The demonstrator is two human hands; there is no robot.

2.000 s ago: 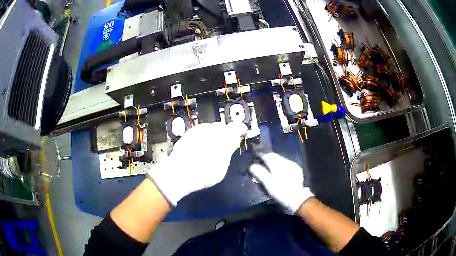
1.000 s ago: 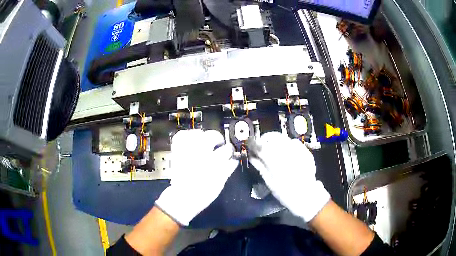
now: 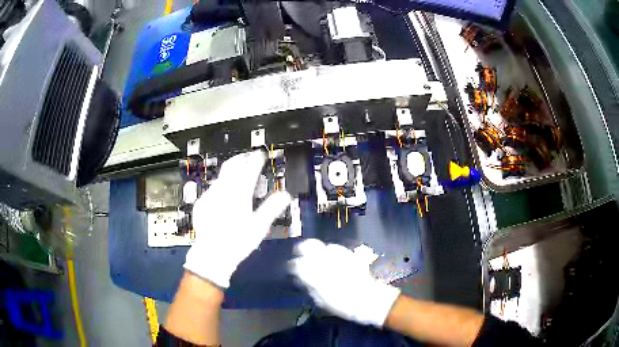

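My left hand [image 3: 234, 210], in a white glove, is over the second nest from the left, thumb and fingers apart around its coil [image 3: 260, 192], which is partly hidden. Whether it grips that coil I cannot tell. My right hand [image 3: 339, 278], gloved and slightly blurred, is over the blue table's front part; its fingertips show nothing held. Black wound coils with orange leads sit in the third nest [image 3: 338, 173] and the rightmost nest [image 3: 415, 165]. The leftmost coil [image 3: 191, 192] is partly behind my left hand.
The silver fixture beam [image 3: 292, 91] runs behind the nests. A grey-white box with a black grille [image 3: 64, 101] stands at left. A yellow-tipped nozzle [image 3: 461, 171] is at right. The upper tray [image 3: 526, 183] holds orange coils; the near tray [image 3: 489, 254] holds darker ones.
My left hand has moved left and up, from beside the third nest to the second. My right hand has left the third nest and moved down and left. The third coil is uncovered.
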